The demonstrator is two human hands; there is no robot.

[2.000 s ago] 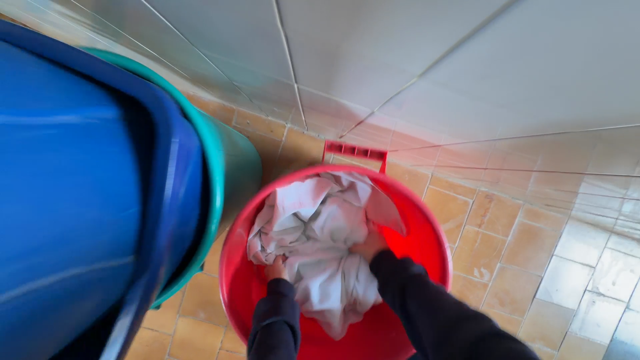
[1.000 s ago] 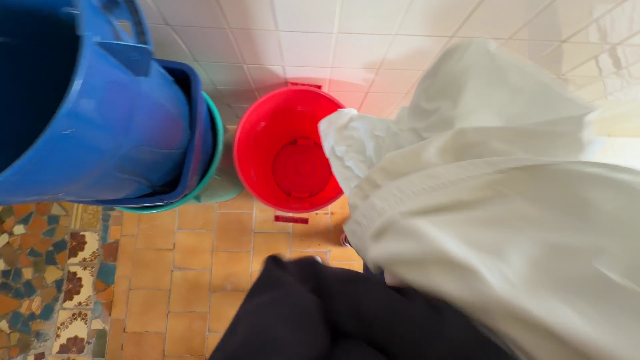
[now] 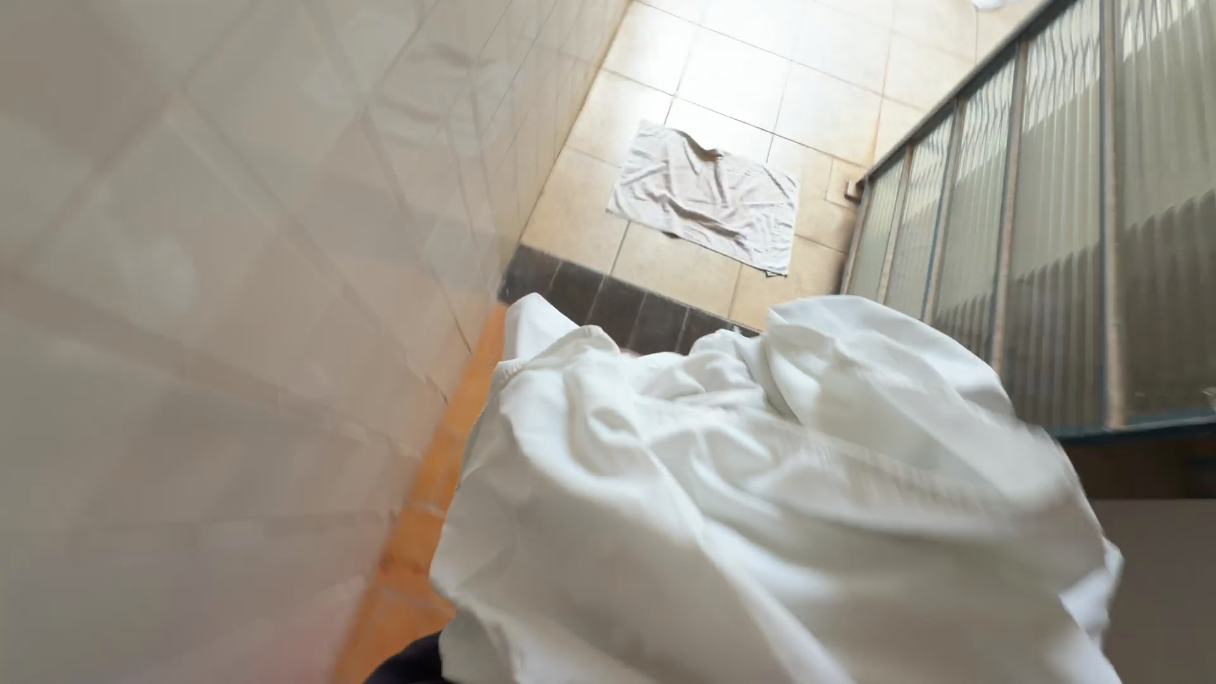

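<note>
A large bundle of white cloth (image 3: pixel 760 513) fills the lower middle of the head view, rumpled and partly blurred. It hangs in front of me and covers my arms almost wholly. At the lower left a bit of dark sleeve (image 3: pixel 410 662) shows beside the cloth. A small skin-toned patch peeks out at the cloth's upper edge, too little to tell which hand it is. Neither hand's fingers can be made out behind the fabric.
A tiled wall (image 3: pixel 218 313) runs close along the left. Ahead, a dark tile strip (image 3: pixel 608 306) crosses the floor, and a crumpled pale floor cloth (image 3: pixel 712 195) lies beyond it on beige tiles. A metal-framed door with ribbed glass (image 3: pixel 1026 218) stands at the right.
The white cloth, in the red bucket two seconds ago, is now out of it and held up in front of me. The view has turned away from the red bucket and blue bins.
</note>
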